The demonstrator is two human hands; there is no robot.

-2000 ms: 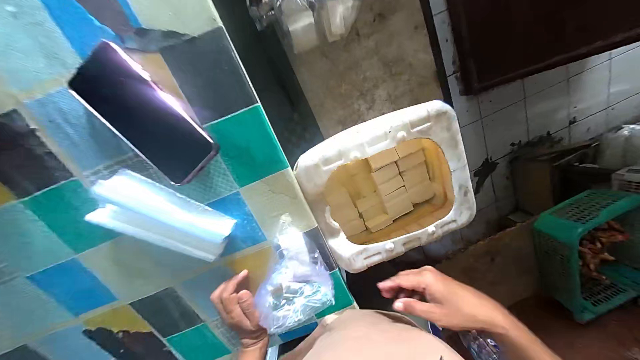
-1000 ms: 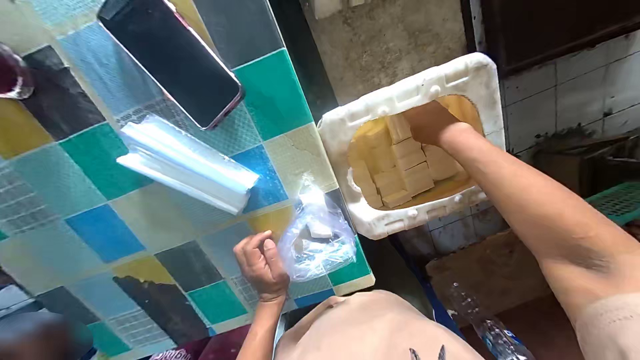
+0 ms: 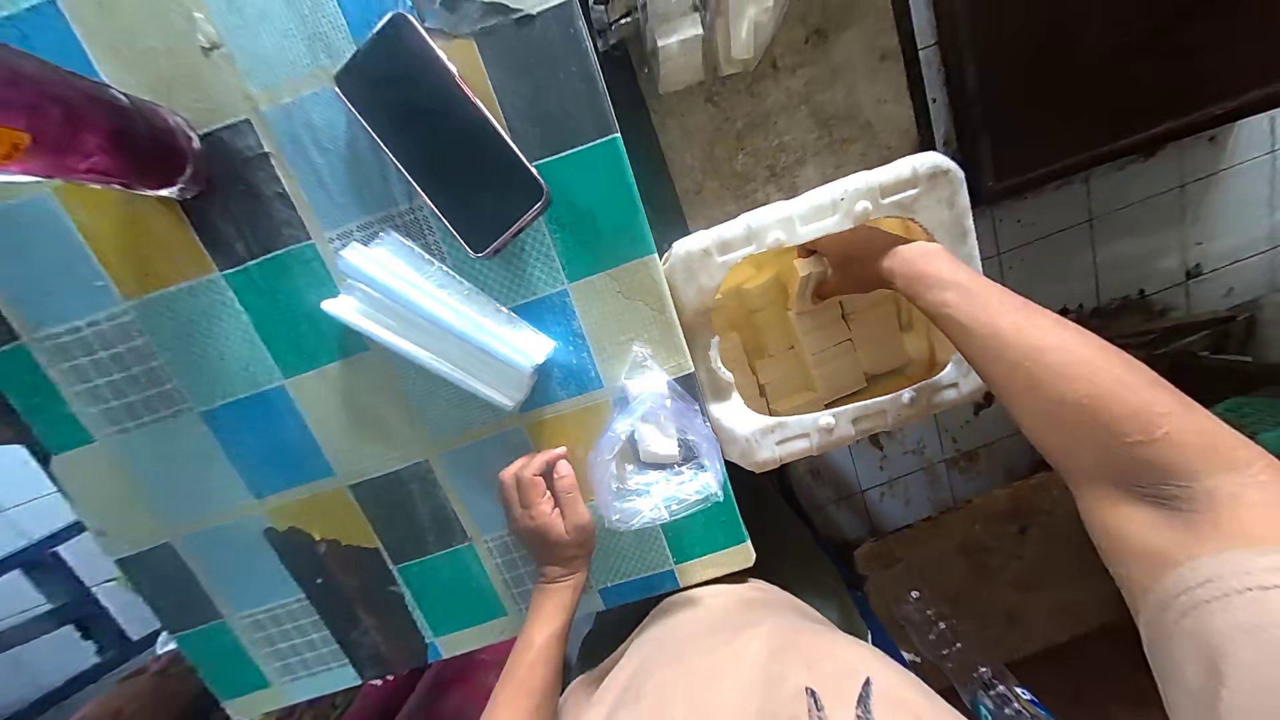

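My right hand (image 3: 855,262) reaches into a white plastic container (image 3: 745,440) with a cut-out opening, its fingers closed on a pale block (image 3: 808,283), possibly tofu. Below it, more such blocks (image 3: 838,370) lie packed in yellowish liquid. On the patterned tabletop (image 3: 330,420) rests my left hand (image 3: 550,510), fingers loosely curled, with nothing visible in it. Just right of that hand is a clear plastic bag (image 3: 655,450) with a small whitish piece showing. Further left lies a stack of folded clear plastic bags (image 3: 440,320).
A smartphone (image 3: 445,135) lies on the table behind the folded bags. At the upper left is a dark red cylindrical package (image 3: 95,125). Filled clear bags (image 3: 700,40) hang or stand beyond the container. A clear plastic bottle (image 3: 960,655) is low at the right.
My right hand was outside the container two seconds ago and has gone into its opening; it now grips a block. My left hand remains beside the clear bag. The view has shifted.
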